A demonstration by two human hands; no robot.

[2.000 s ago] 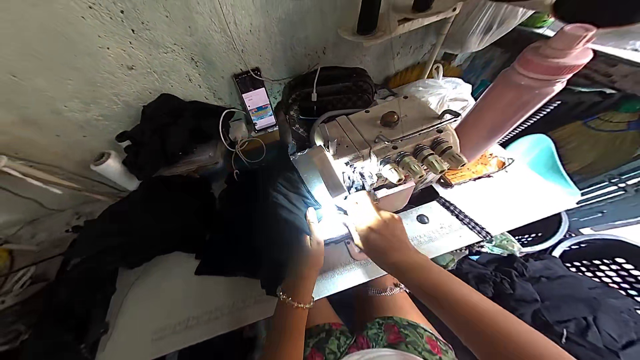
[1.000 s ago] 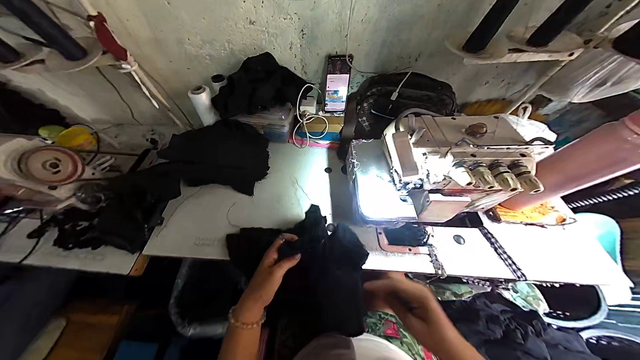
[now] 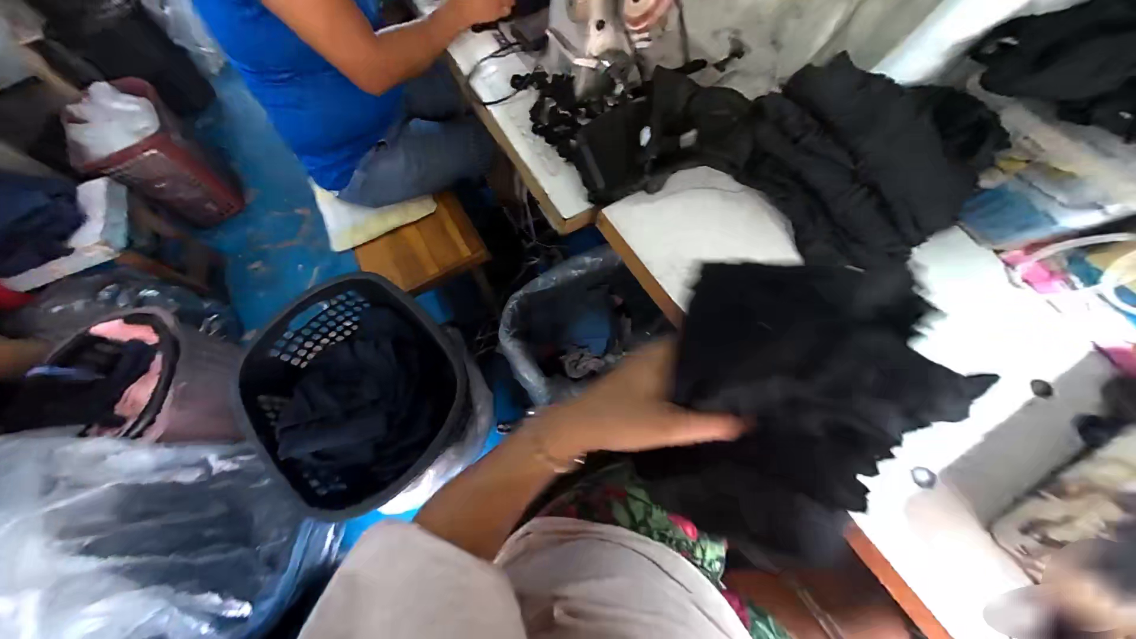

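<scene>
Black fabric pieces (image 3: 799,399) hang over the front edge of the white sewing table (image 3: 1003,550), spread across my lap side. My left hand (image 3: 635,404) grips their left edge, thumb on top and fingers behind the cloth. Beneath the fabric, near the bottom of the view, is a blurred patch of skin with a thin band, perhaps my right wrist; the fingers of my right hand cannot be made out. A larger heap of black cloth (image 3: 852,160) lies farther back on the table. At the lower right, part of a sewing machine (image 3: 1065,506) shows, blurred.
To the left stands a dark plastic basket (image 3: 355,399) with dark cloth inside. A plastic-lined bin (image 3: 568,319) is under the table edge. Another person in blue (image 3: 311,98) sits on a wooden stool (image 3: 426,244) by a second sewing machine (image 3: 612,35). Plastic-wrapped bundles (image 3: 160,532) fill the lower left.
The view has swung far to the left. Two seconds ago both hands were at the sewing machine; one second ago the black fabric was in front of my body, away from the needle area.
</scene>
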